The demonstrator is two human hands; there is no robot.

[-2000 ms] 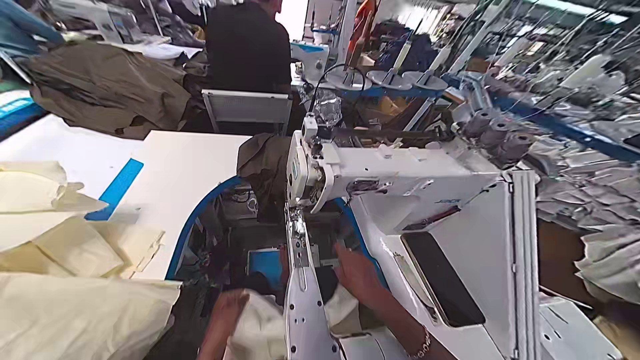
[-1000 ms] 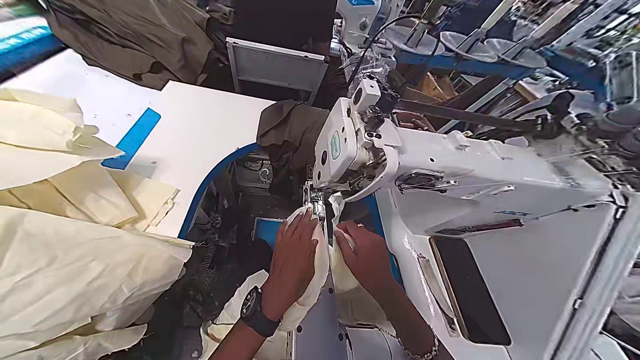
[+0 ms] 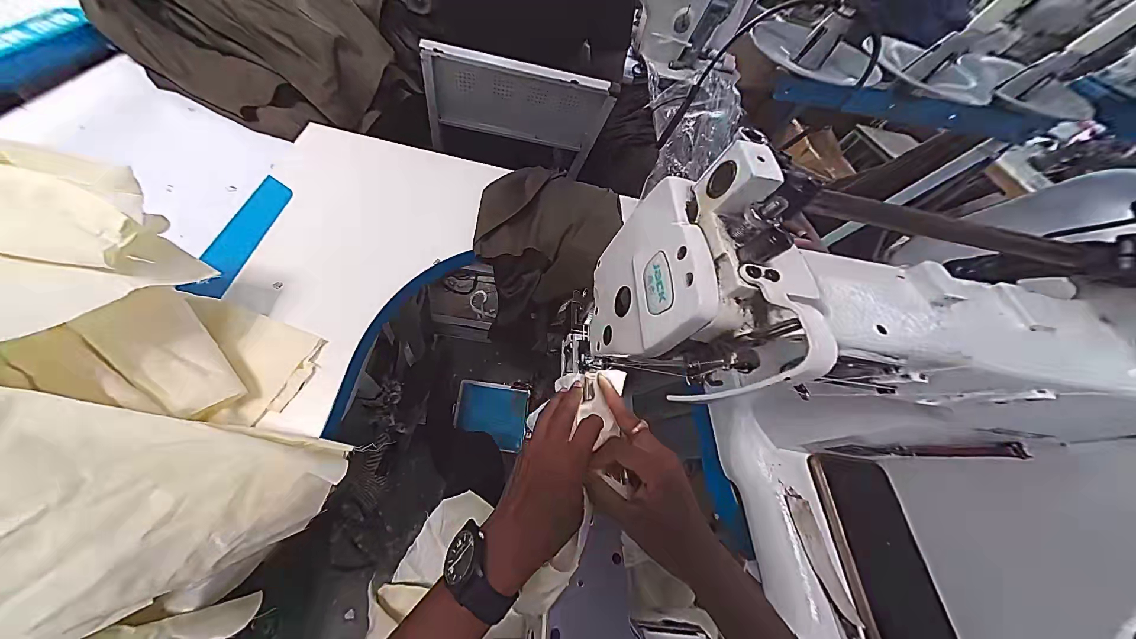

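A white Jack industrial sewing machine (image 3: 657, 275) reaches in from the right, its needle area just beyond my fingertips. Both hands grip cream fabric (image 3: 608, 417) on the narrow arm bed (image 3: 590, 577). My left hand (image 3: 546, 479), with a black watch on its wrist, presses the cloth from the left. On the right side my right hand (image 3: 648, 479), wearing a ring, pinches the cloth with thumb and forefinger. More of the cream cloth hangs down on both sides of the bed. The needle tips are too small to make out.
Cream fabric pieces (image 3: 151, 479) are piled on the white table (image 3: 355, 213) at left. Dark brown cloth (image 3: 541, 231) hangs over the table edge behind the needle area. A phone (image 3: 879, 550) lies on the machine base at right. A metal chair back (image 3: 515, 98) stands beyond the table.
Two seconds ago my hands were apart, lower down beside the arm bed; now they are together on the cloth near the needle area. The view has moved closer to the machine.
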